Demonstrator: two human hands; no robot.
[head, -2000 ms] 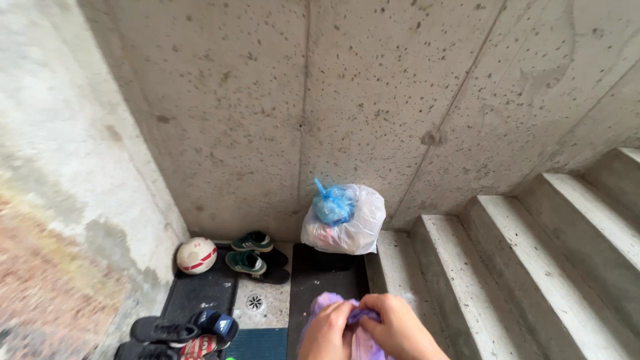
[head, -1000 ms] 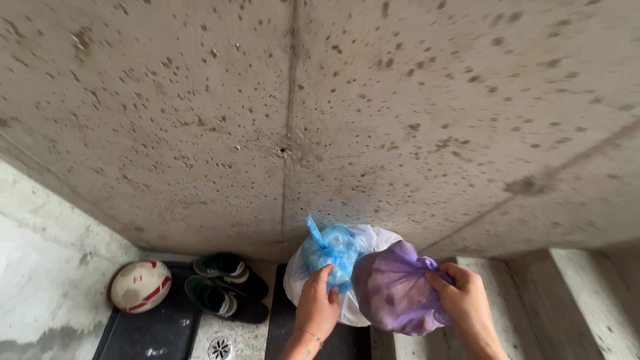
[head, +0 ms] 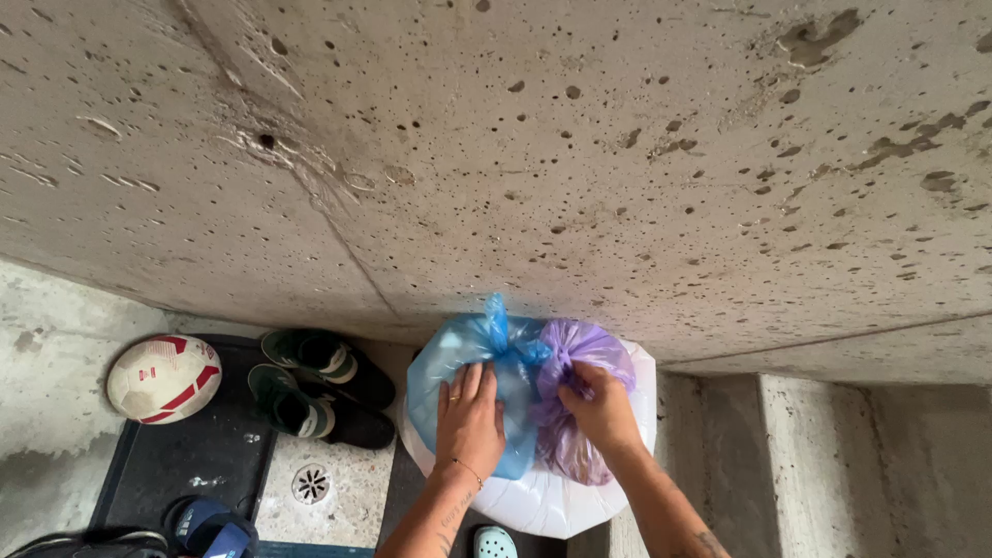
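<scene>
A large white plastic bag [head: 562, 504] stands against the concrete wall, with a knotted blue plastic bag [head: 442, 387] lying on its left part. My left hand [head: 473, 418] rests on the blue bag, fingers together and pointing at the knot. Beside the blue bag and touching it, a purple plastic bag [head: 597, 346] sits on the right part of the white one. My right hand [head: 601, 403] pinches the purple bag near its gathered neck.
Concrete steps [head: 814, 457] rise at the right. On the left, a white and red ball [head: 164, 378] and dark green sneakers [head: 298, 387] are on a black tray [head: 186, 457]. Blue slides [head: 213, 527], a floor drain [head: 311, 483] and a light clog [head: 494, 542] are nearer.
The purple bag, a second ago held up at the right by my right hand, now lies against the blue bag. My left hand has stayed on the blue bag. The view is closer.
</scene>
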